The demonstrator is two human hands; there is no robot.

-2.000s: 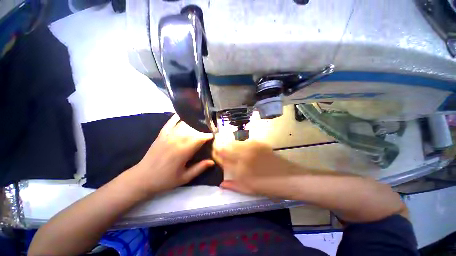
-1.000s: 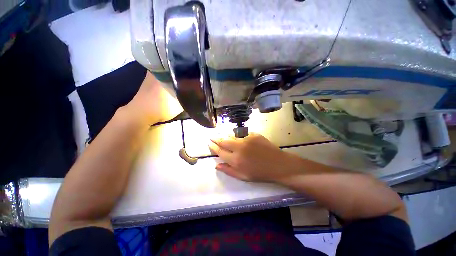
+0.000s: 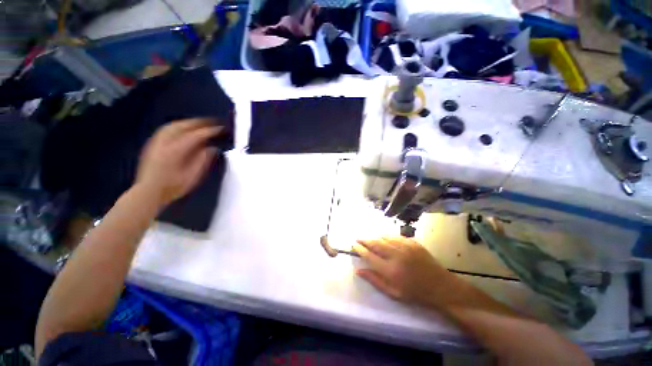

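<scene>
My left hand (image 3: pixel 175 159) is on the black cut-piece pile (image 3: pixel 107 154) at the left of the table, fingers bent near its right edge; blur hides whether it grips a piece. My right hand (image 3: pixel 400 268) lies on the bed just in front of the presser foot (image 3: pixel 407 229), fingers spread, with no fabric seen under it. A neat black rectangle of fabric (image 3: pixel 306 125) lies flat beyond and left of the needle. The white industrial sewing machine (image 3: pixel 515 136) stands at the right.
A green cloth scrap (image 3: pixel 532 268) lies under the machine arm. Behind the table are a light blue basket (image 3: pixel 252 53) with black, pink and white scraps and more scraps beside it. A blue crate (image 3: pixel 207 332) is below the table's front edge (image 3: pixel 286 314).
The view has shifted back and left, showing more table. My left hand has moved from behind the machine head to the black pile. My right hand stays near the needle.
</scene>
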